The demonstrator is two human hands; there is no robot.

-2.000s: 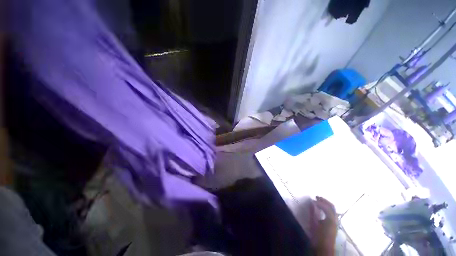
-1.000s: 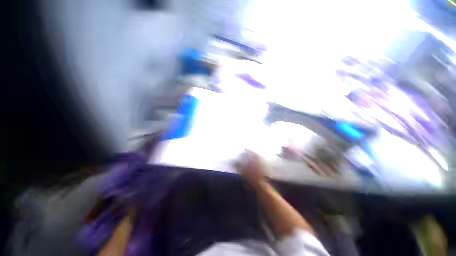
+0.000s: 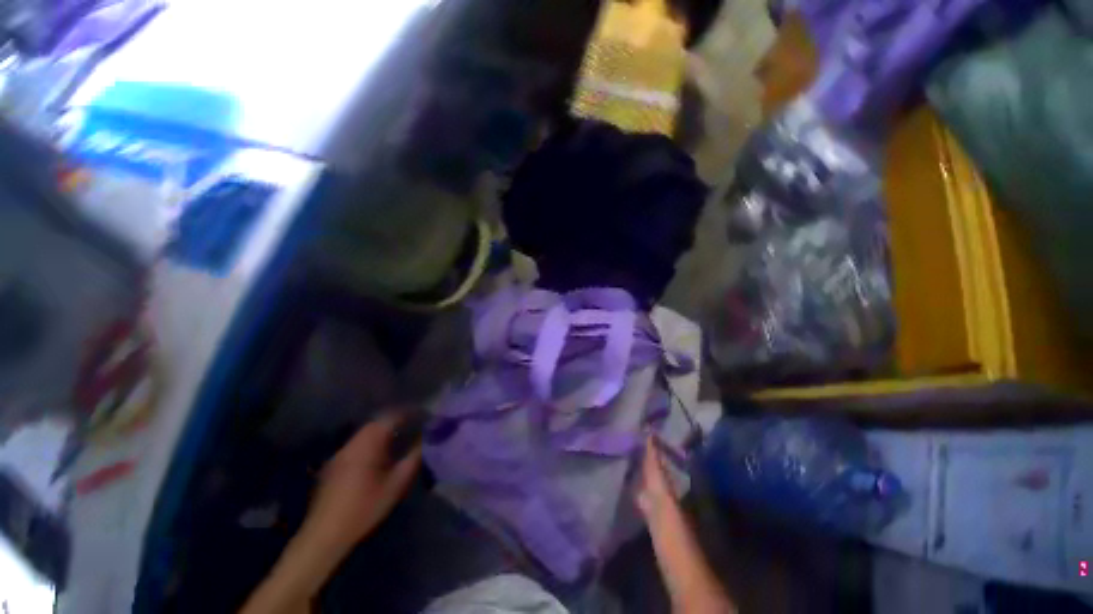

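Note:
A loose pile of purple fabric pieces and strips (image 3: 539, 444) lies low in front of me, beside the table. A looped purple strip lies on its top. My left hand (image 3: 372, 462) is at the pile's left edge, slightly blurred; whether its fingers grip fabric cannot be told. My right hand (image 3: 657, 486) is at the pile's right side, its fingers against the fabric and partly hidden; its grip is unclear.
A black cloth bundle (image 3: 605, 204) lies beyond the pile. The white table with its blue edge (image 3: 258, 288) runs along the left. On the right are a yellow-edged box (image 3: 935, 264), a clear plastic bag (image 3: 815, 240), a blue plastic bottle (image 3: 791, 474) and more purple fabric (image 3: 875, 48).
The view has swung right and down from the bright table to the floor area. My right hand has left the table top, and both hands are now at the purple pile.

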